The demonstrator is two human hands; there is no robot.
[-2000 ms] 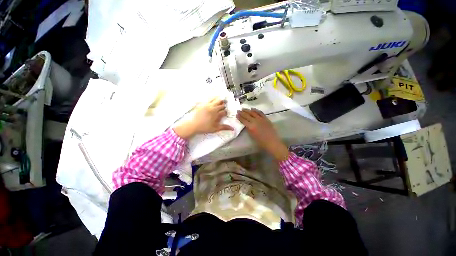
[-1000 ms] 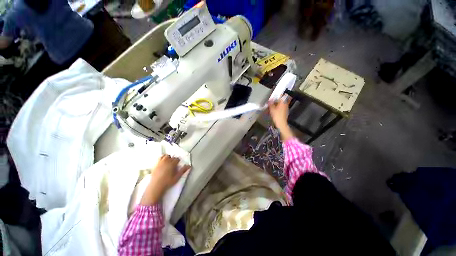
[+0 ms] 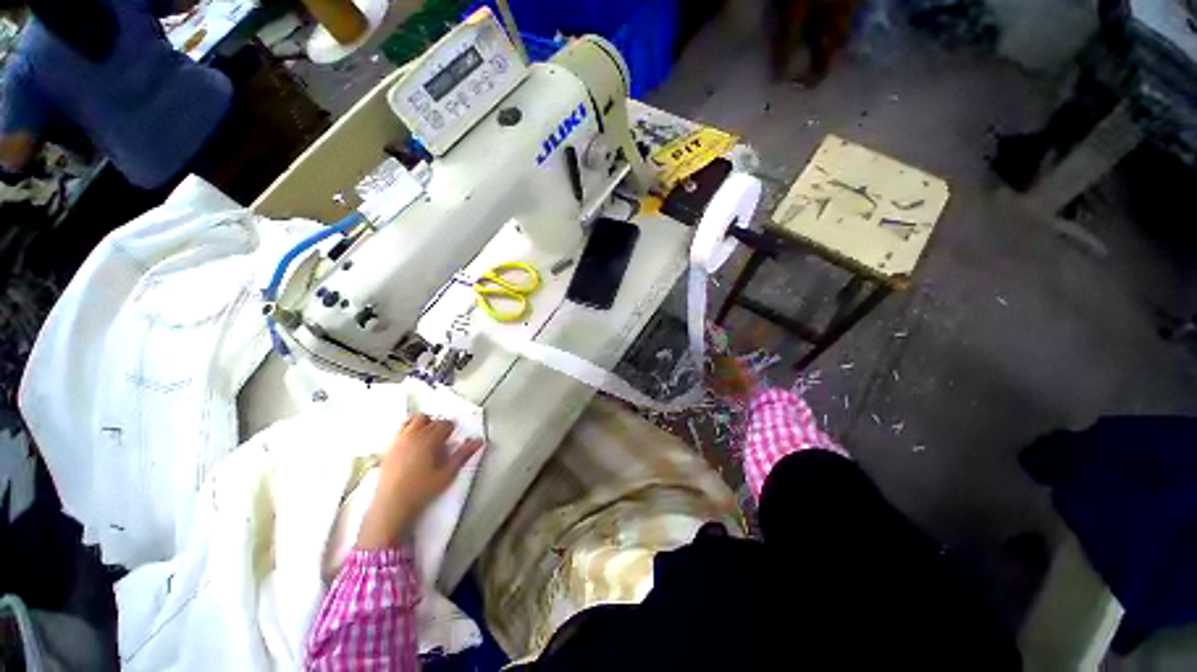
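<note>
A white garment spreads over the table's left side and my lap, its near end by the needle area of the sewing machine. My left hand holds the garment's folded edge down, just in front of the presser foot. White tape runs from the needle area across the table, sags past its edge and rises to the tape roll. My right hand is blurred beside the sagging tape, off the table's edge; whether its fingers grip the tape cannot be told.
Yellow-handled scissors and a black phone lie on the table under and beside the machine arm. A wooden-topped stool stands right of the roll. Thread scraps litter the floor. A person in blue is at the upper left.
The view has swung right since the first frame. My right hand left the garment, reached the tape by the roll, then moved down; the tape now hangs slack. My left hand stayed on the garment.
</note>
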